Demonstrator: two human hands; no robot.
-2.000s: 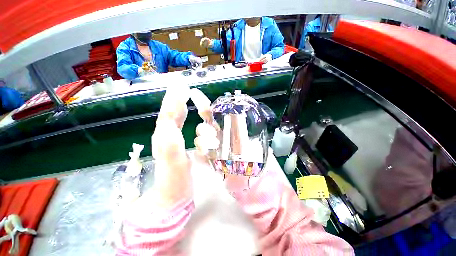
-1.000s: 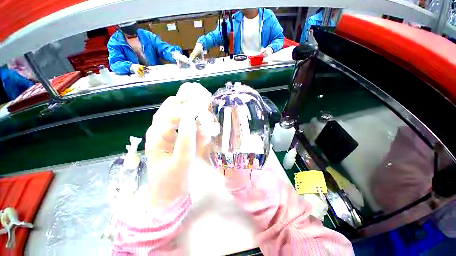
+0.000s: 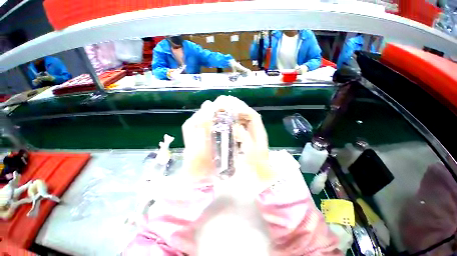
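A clear, shiny plastic shell [image 3: 224, 142] is held upright and seen narrow, edge-on, between my two hands at the centre. My left hand [image 3: 198, 137] is closed around its left side. My right hand [image 3: 254, 140] is closed around its right side. Both hands are washed out by glare, so finger detail and any gloves cannot be told. A bagged white part [image 3: 164, 150] lies on the bench left of my left hand. A blurred white shape hides the area below my wrists.
A red foam tray [image 3: 60, 175] with white figure parts [image 3: 37, 194] is at left. A green conveyor [image 3: 150, 125] runs behind; a clear part [image 3: 297, 125] is over it. White bottles [image 3: 313, 157], a yellow card [image 3: 337, 211] and a black box [image 3: 371, 171] are right. Blue-clad workers sit opposite.
The shell has turned from its broad face to edge-on. My right hand now shows around its right side, my left hand on its left. The view has swung left.
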